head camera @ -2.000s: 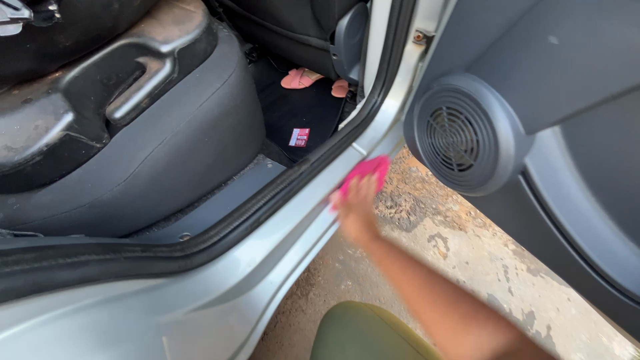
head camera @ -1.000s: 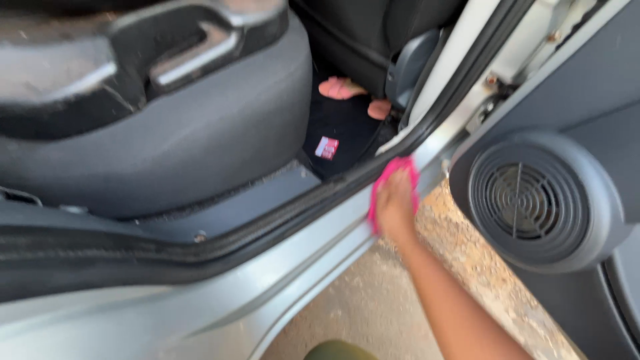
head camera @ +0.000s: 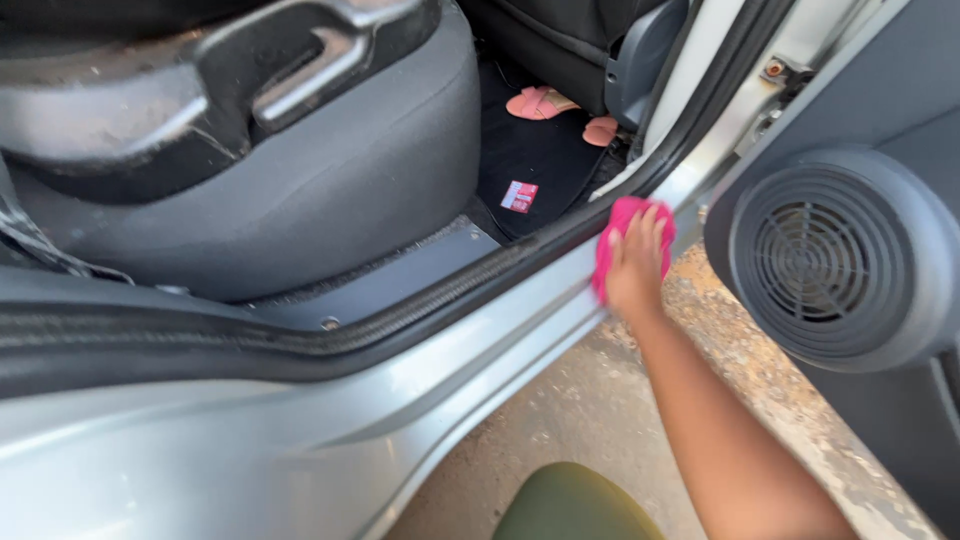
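Note:
My right hand (head camera: 636, 262) presses a bright pink cloth (head camera: 622, 217) flat against the silver painted door sill (head camera: 517, 304) of a car, close to the front end of the opening by the door hinge. Fingers lie spread over the cloth, and its edges show around them. Just inboard of the cloth runs the black rubber door seal (head camera: 450, 289). My left hand is out of view.
The open door with its round speaker grille (head camera: 810, 259) stands at the right. Inside are a grey seat base (head camera: 360, 165), a black floor mat (head camera: 551, 161), pink sandals (head camera: 536, 103) and a small red-and-white card (head camera: 519, 196). Rough concrete ground (head camera: 540, 405) lies below.
The view has shifted. My right hand stays on the pink cloth at the hinge end of the sill, and its pose on the cloth differs slightly.

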